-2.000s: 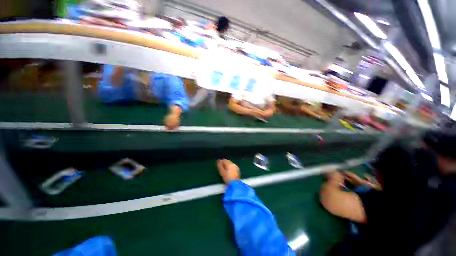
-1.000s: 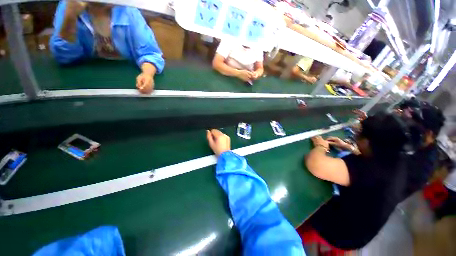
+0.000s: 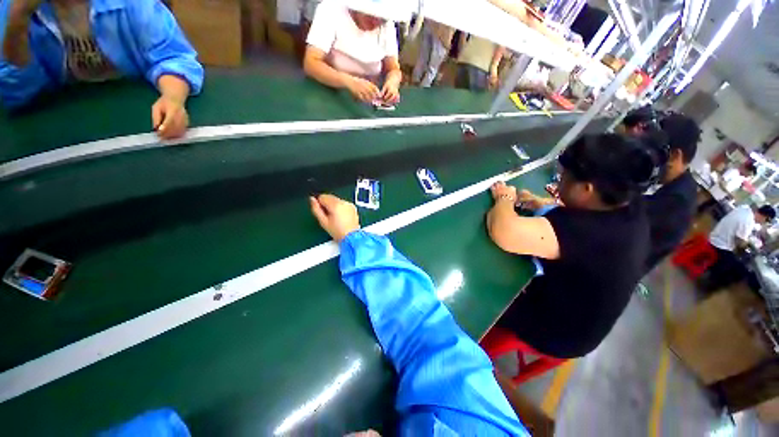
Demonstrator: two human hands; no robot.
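My right hand (image 3: 336, 215), in a blue sleeve, reaches over the pale rail (image 3: 171, 314) onto the green belt (image 3: 248, 195). Its fingers are curled together; a tiny dark spot shows at the fingertips, too small to identify. A white-framed unit (image 3: 367, 194) with blue parts lies just right of the hand, apart from it. A second unit (image 3: 429, 181) lies further right. Another unit (image 3: 37, 274), with a dark opening, lies at the far left. My left hand is out of the picture; only a piece of blue sleeve shows at the bottom left.
A person in black (image 3: 589, 247) sits at the right with hands near the rail. Across the belt, a person's hand (image 3: 171, 117) rests on the far rail (image 3: 256, 130); another person handles a small piece. White frame posts rise at the right. A small skin-coloured patch shows at the bottom edge.
The view has swung right and down. The units have shifted left in the picture, and one at the far left has left view. My right hand stays over the belt, fingers curled.
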